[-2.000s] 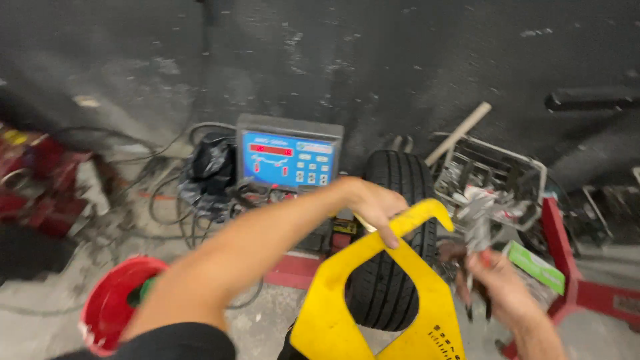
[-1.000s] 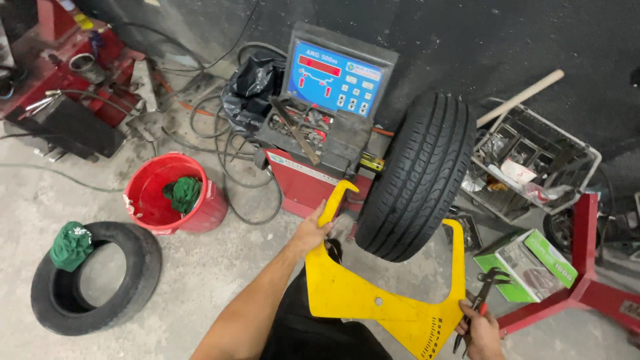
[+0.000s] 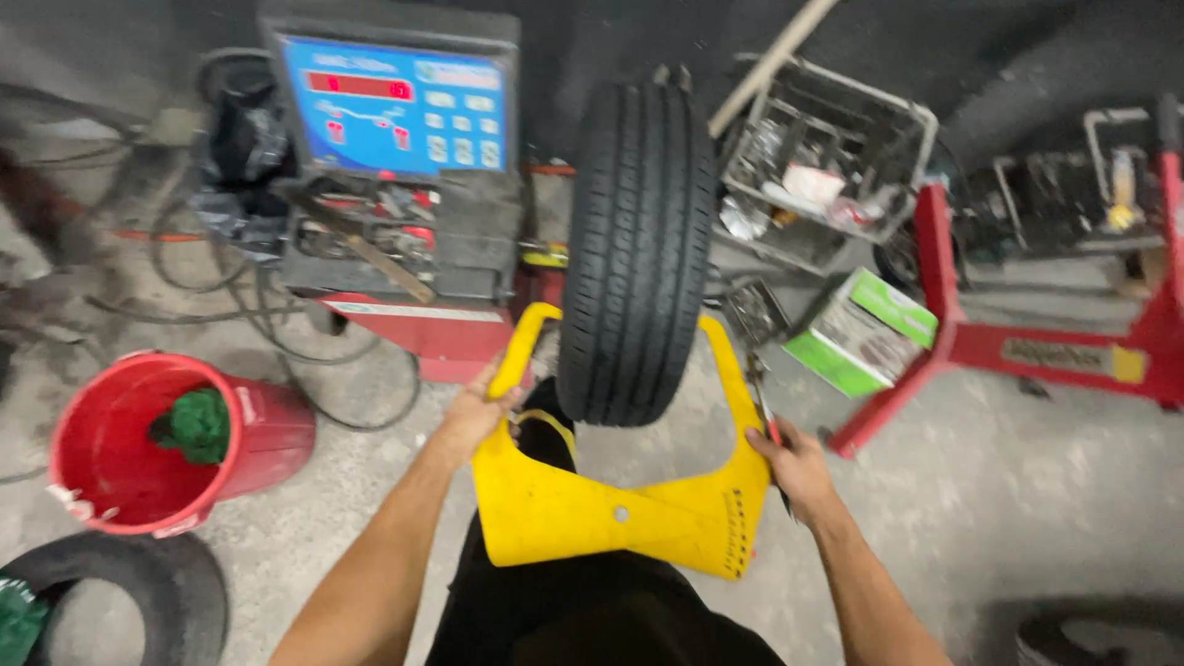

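A yellow wheel-width caliper [image 3: 620, 518] spans between my two hands, its hooked tips at either side of a black tire [image 3: 638, 259] mounted on a wheel balancer [image 3: 416, 342]. My left hand [image 3: 476, 407] grips the caliper's left arm. With my right hand [image 3: 791, 462] I hold the right arm together with red-handled pliers [image 3: 766, 407], whose jaws point up and away. The left tip overlaps the tire's lower left edge in view; whether either tip touches it, I cannot tell. The balancer's blue panel [image 3: 398, 106] has a lit red display.
A red bucket [image 3: 268, 425] with a green cloth [image 3: 196, 425] stands at left, above a loose tire [image 3: 190, 592]. A hammer [image 3: 379, 259] lies on the balancer's tray. To the right are a wire-frame crate [image 3: 911, 120], a green and white box [image 3: 865, 333] and a red metal stand [image 3: 1017, 351].
The caliper's arms have moved up to the tire's two sides; one second ago they were below and right. Earlier, my left hand held it higher and the pliers were apart from it.
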